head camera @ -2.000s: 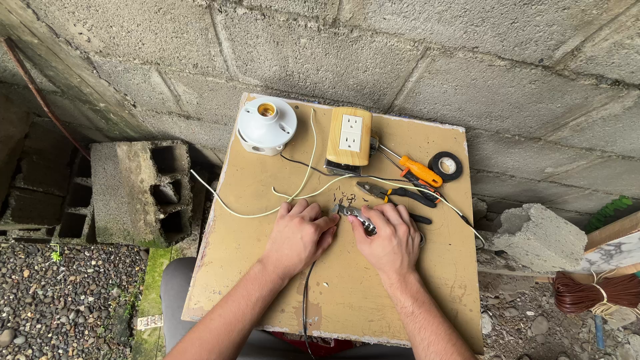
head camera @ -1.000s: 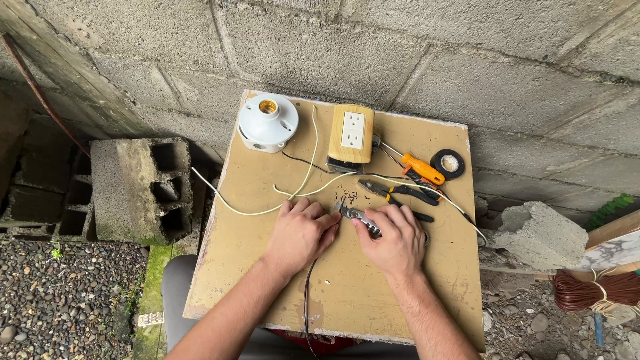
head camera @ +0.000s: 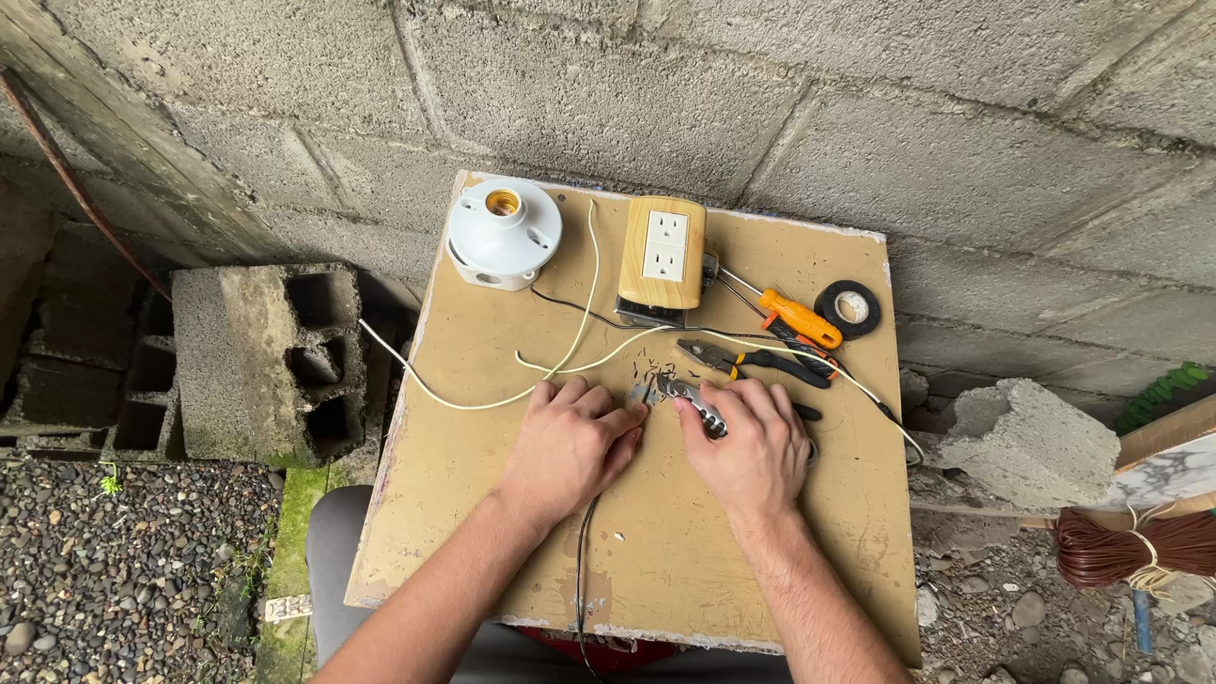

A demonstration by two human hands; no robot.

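Observation:
My left hand pins a black wire against the wooden board; the wire's tail runs down over the near edge. My right hand grips a utility knife with a silver metal body, its tip at the wire's end. Small dark shavings lie just beyond. Pliers with black and yellow handles rest above my right hand. A white wire curves across the board, passing below a wood-look outlet box. A white lamp holder stands at the far left.
An orange screwdriver and a roll of black tape lie at the far right of the board. A concrete block wall rises behind it. Hollow blocks stand left, a broken block and a brown wire coil right.

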